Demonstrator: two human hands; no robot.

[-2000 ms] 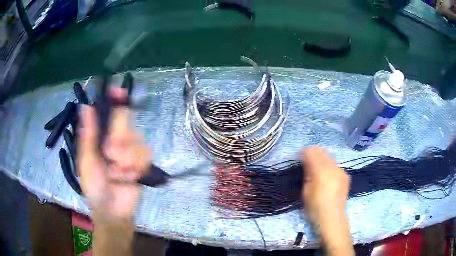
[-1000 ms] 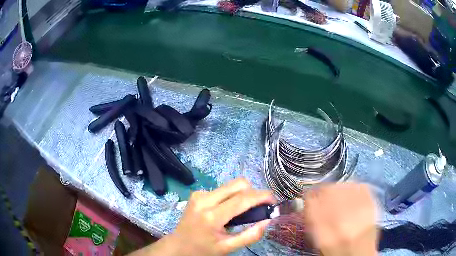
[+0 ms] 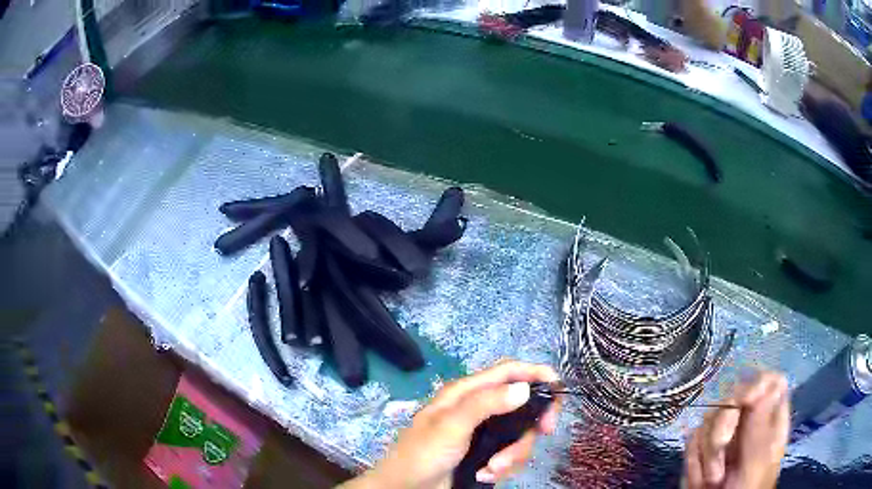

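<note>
My left hand, low at centre, is shut on a black curved sleeve, with the sleeve's open end towards the right. My right hand, at the lower right, pinches a thin wire between its fingertips. The wire's other end cannot be followed clearly; a short thin dark piece shows at the sleeve's mouth. A nested stack of silver metal strips lies just beyond and between the hands. The reddish wire ends of the black bundle lie below the stack, partly cut off by the picture's edge.
A loose pile of black sleeves lies left of centre. The spray can stands at the right edge. The green conveyor runs beyond the bench with spaced black pieces on it. A pink fan is at the far left.
The view has shifted, so the bench things sit further right. My right hand has moved away from the sleeve in my left hand, and a thin wire now shows at its fingertips.
</note>
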